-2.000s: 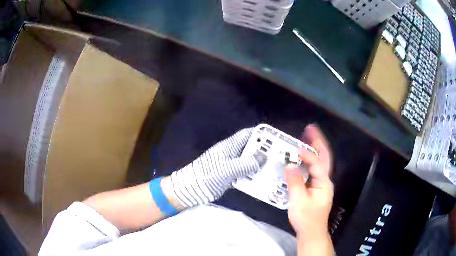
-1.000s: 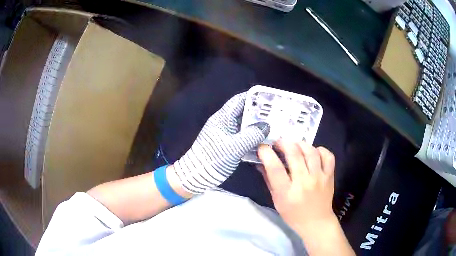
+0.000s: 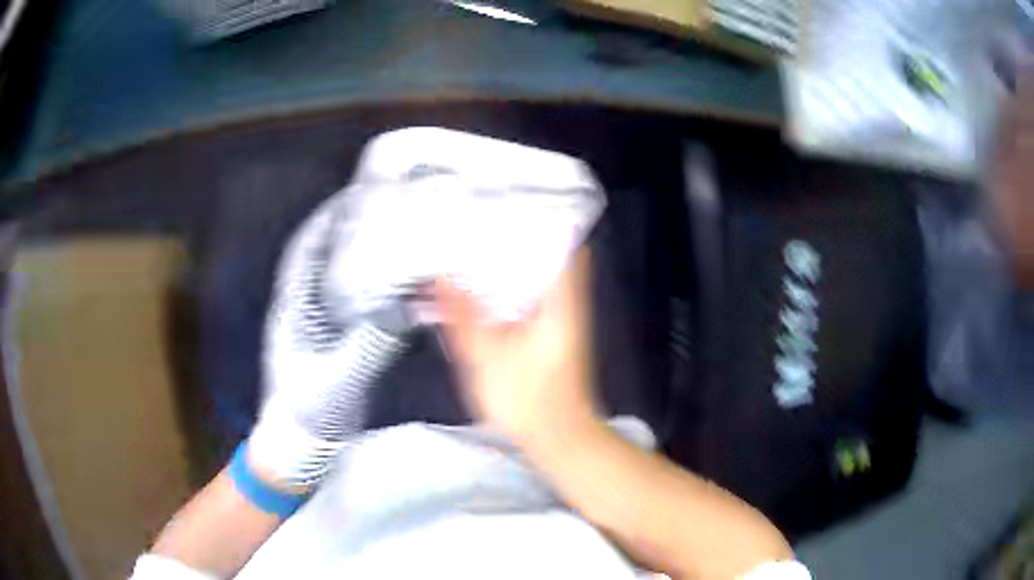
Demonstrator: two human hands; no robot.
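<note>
The white plastic housing shell (image 3: pixel 476 210) is held up over my dark lap, blurred by motion, so its inside cannot be made out. My left hand (image 3: pixel 323 329), in a striped knit glove with a blue wrist band, grips its left side. My bare right hand (image 3: pixel 522 351) is at its lower right edge, fingers against or partly behind the shell; the fingertips are blurred.
An open cardboard carton (image 3: pixel 108 397) stands at the left. The dark green bench edge (image 3: pixel 340 91) crosses above. A black container lid (image 3: pixel 799 340) with white lettering and a small green-yellow piece lies right. A white sheet (image 3: pixel 873 102) and part of a person show at upper right.
The view has swung to the right and blurred. The shell is now tilted, its slotted inside no longer readable. Both hands remain at the shell.
</note>
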